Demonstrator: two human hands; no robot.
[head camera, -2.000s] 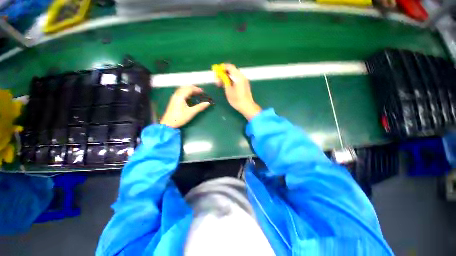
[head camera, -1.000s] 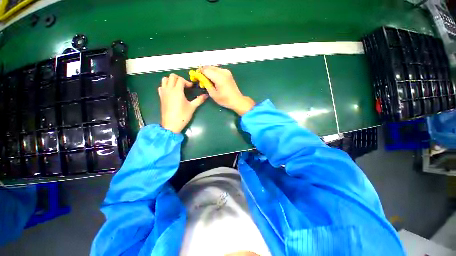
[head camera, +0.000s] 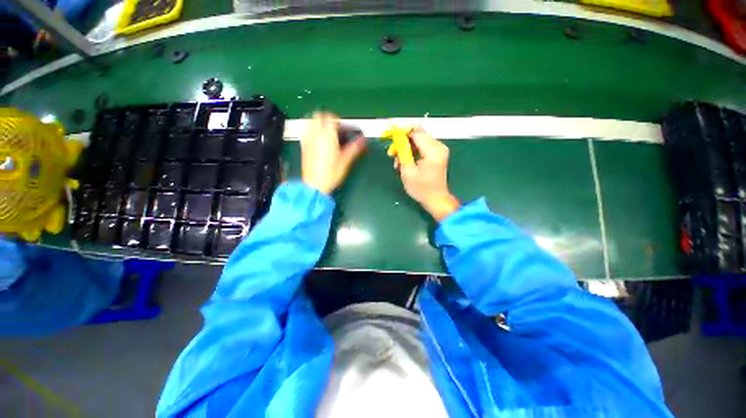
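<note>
My left hand (head camera: 327, 155) is blurred over the green bench, near the white strip. A small dark part (head camera: 350, 135) shows between its thumb and fingers. My right hand (head camera: 427, 169) is to the right of it, with bright yellow finger cots (head camera: 401, 145) on the thumb and index fingertips, which are close together. Whether a thin stick is between them cannot be made out. The two hands are apart.
A black compartment tray (head camera: 180, 181) lies at left beside a yellow fan (head camera: 31, 173). Stacked black trays (head camera: 707, 186) stand at right. Several loose round black parts (head camera: 390, 46) lie on the green belt behind the white strip (head camera: 523, 128). Yellow trays (head camera: 150, 14) are at the far side.
The view has shifted, bringing the yellow fan and far trays back into sight. My hands have moved apart; the left hand with the dark part is blurred by motion.
</note>
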